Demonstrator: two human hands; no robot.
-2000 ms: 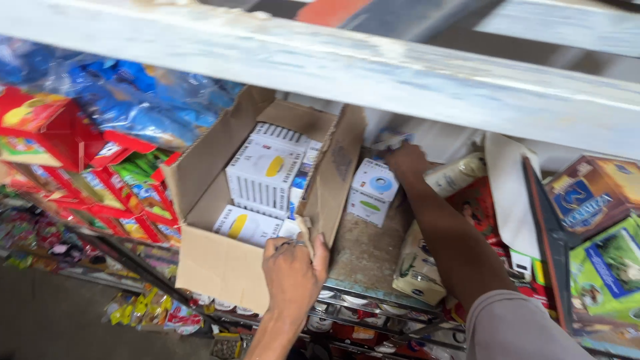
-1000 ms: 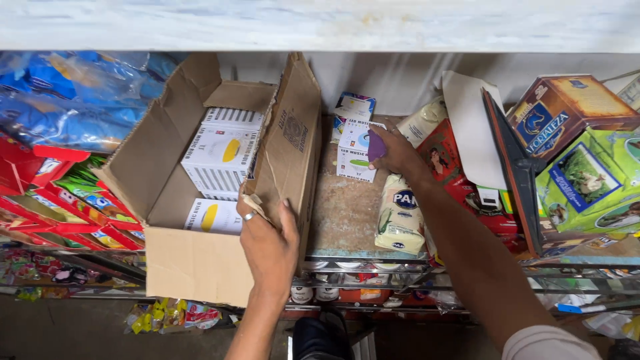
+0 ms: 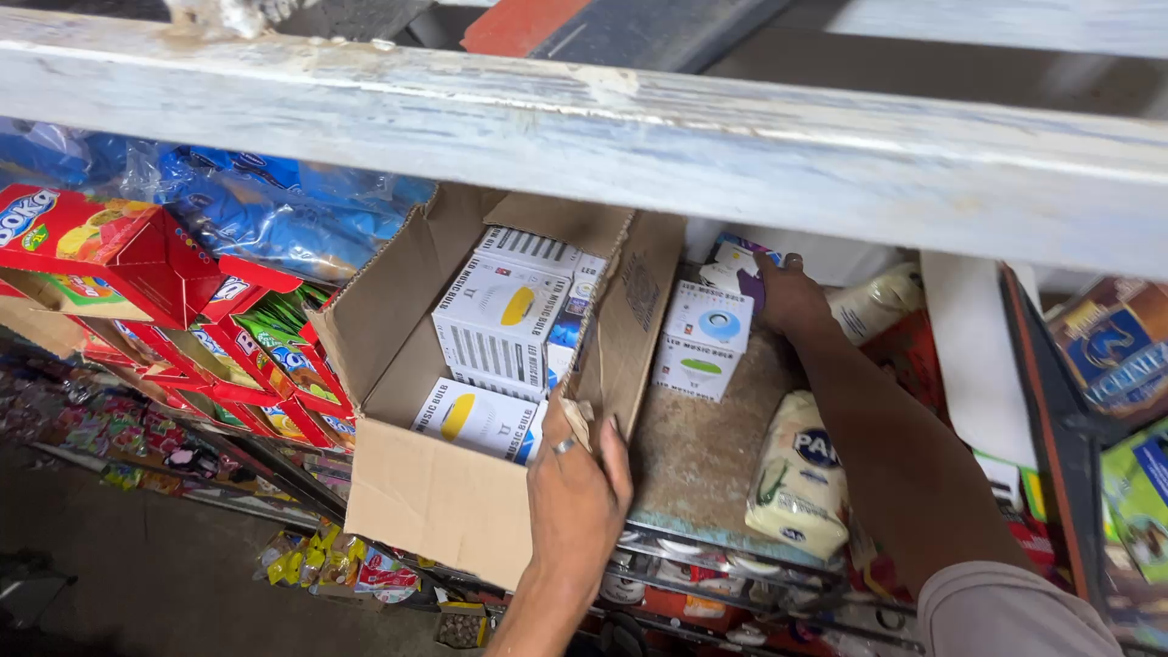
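An open cardboard carton (image 3: 438,493) on the shelf holds several white light-bulb boxes (image 3: 502,306) with yellow bulb pictures. My left hand (image 3: 579,484), with a ring on one finger, grips the carton's near right corner. To the right of the carton, two white bulb boxes (image 3: 707,319) with blue and green pictures stand together on the worn shelf. Behind them my right hand (image 3: 780,287) is at another bulb box (image 3: 735,260) with a purple side; a bit of purple shows under the fingers. Whether the fingers are closed on that box cannot be told.
A whitish painted beam (image 3: 584,137) crosses above the shelf. Red snack boxes (image 3: 119,246) and blue plastic packs (image 3: 283,219) lie left of the carton. A bag of corn flour (image 3: 798,474) lies right of the bulb boxes, near a dark-framed panel (image 3: 1049,438) and a brown box (image 3: 1118,347).
The view has tilted and shifted since one second ago. My left hand stays at the carton's corner, and my right hand remains around the boxes at the back of the shelf.
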